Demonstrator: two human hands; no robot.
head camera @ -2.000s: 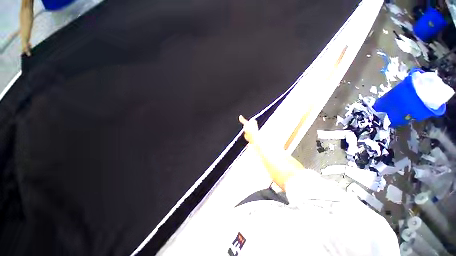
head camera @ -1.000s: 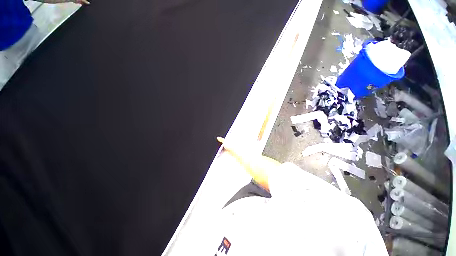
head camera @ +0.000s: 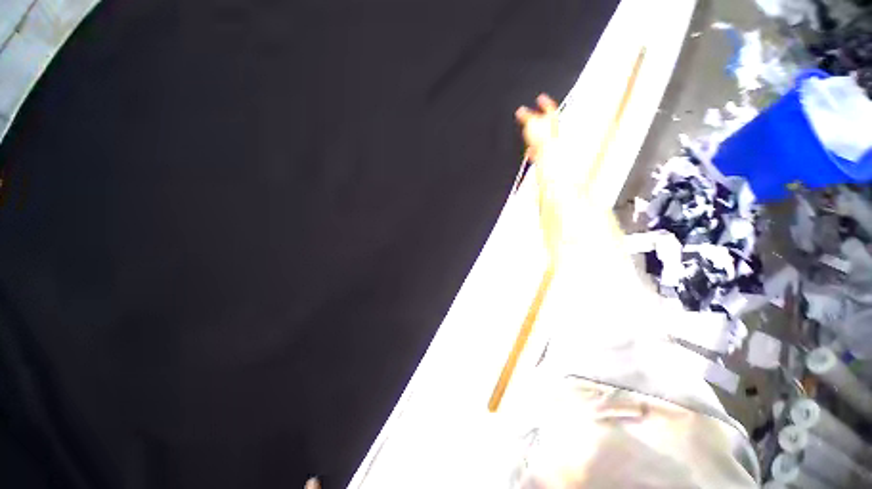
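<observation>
The black fabric (head camera: 287, 210) covers most of the table and lies mostly smooth, with faint creases at the lower left. Its near edge runs diagonally along the white table border (head camera: 459, 382). My right hand (head camera: 537, 124) is over this edge at the upper middle, slightly blurred, with fingers apart and no cloth visibly pinched. A short thin pale line shows at the cloth edge just below it. Of my left hand (head camera: 313, 484), only a fingertip shows at the bottom edge of the picture, over the cloth; the rest is cut off.
A blue bin (head camera: 770, 148) with white material stands on the floor at the right. A pile of black and white scraps (head camera: 703, 224) lies beside it. Pale rolls (head camera: 803, 425) are at the lower right. Pale floor (head camera: 33, 38) shows at the upper left.
My right hand has moved farther up along the cloth edge, its arm stretched out. A left fingertip has appeared at the bottom. The other person's arm and blue shirt have left the upper left.
</observation>
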